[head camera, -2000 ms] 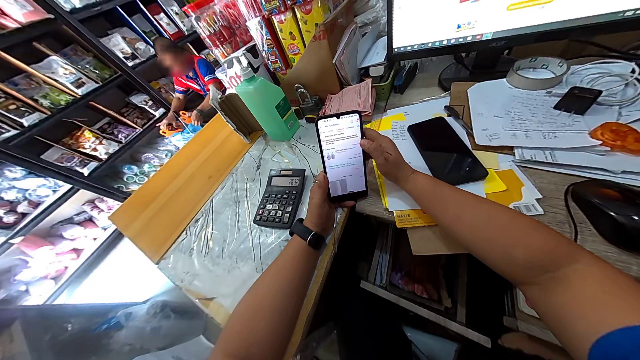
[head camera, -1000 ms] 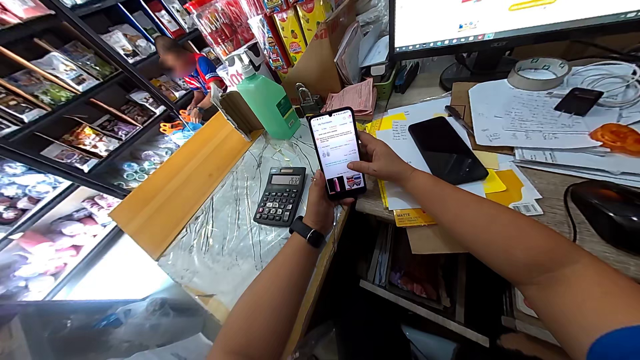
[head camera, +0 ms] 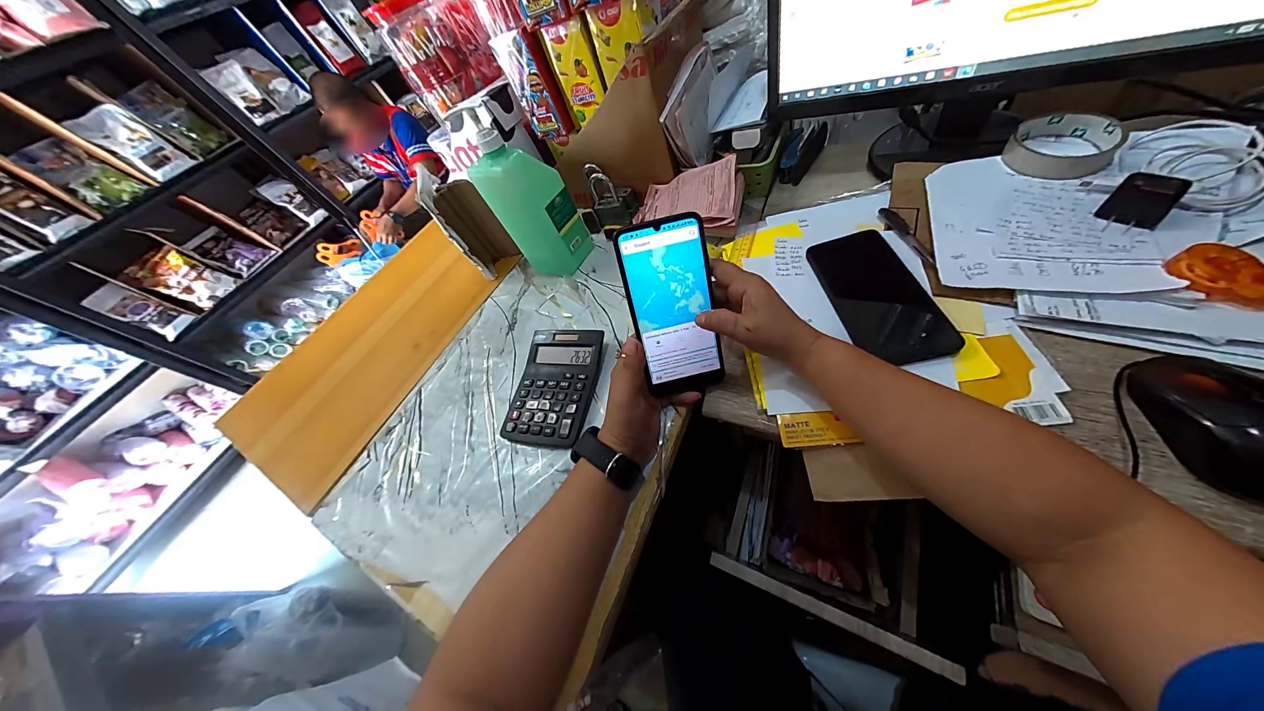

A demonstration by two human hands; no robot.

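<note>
My left hand (head camera: 637, 400), with a dark watch on its wrist, holds a lit smartphone (head camera: 671, 296) upright from its lower left. The phone's screen shows a blue map above lines of text. My right hand (head camera: 755, 316) is at the phone's right edge, its thumb over the screen and its other fingers partly hidden behind the phone. A black desk calculator (head camera: 555, 387) lies left of the phone on the plastic-covered counter. A second phone (head camera: 882, 296), its screen dark, rests on papers and yellow packets to the right.
A green pump bottle (head camera: 533, 202) and a padlock (head camera: 610, 202) stand behind the calculator. A monitor (head camera: 1017, 94), a tape roll (head camera: 1065, 145) and a black mouse (head camera: 1200, 425) are at the right. Beyond a wooden board (head camera: 336, 380), a person (head camera: 390, 148) is near shelves holding orange-handled scissors (head camera: 341, 250).
The phone's screen has changed from text and small pictures to a blue map with text. Both hands have stayed at the phone, with the right thumb shifting slightly over the screen.
</note>
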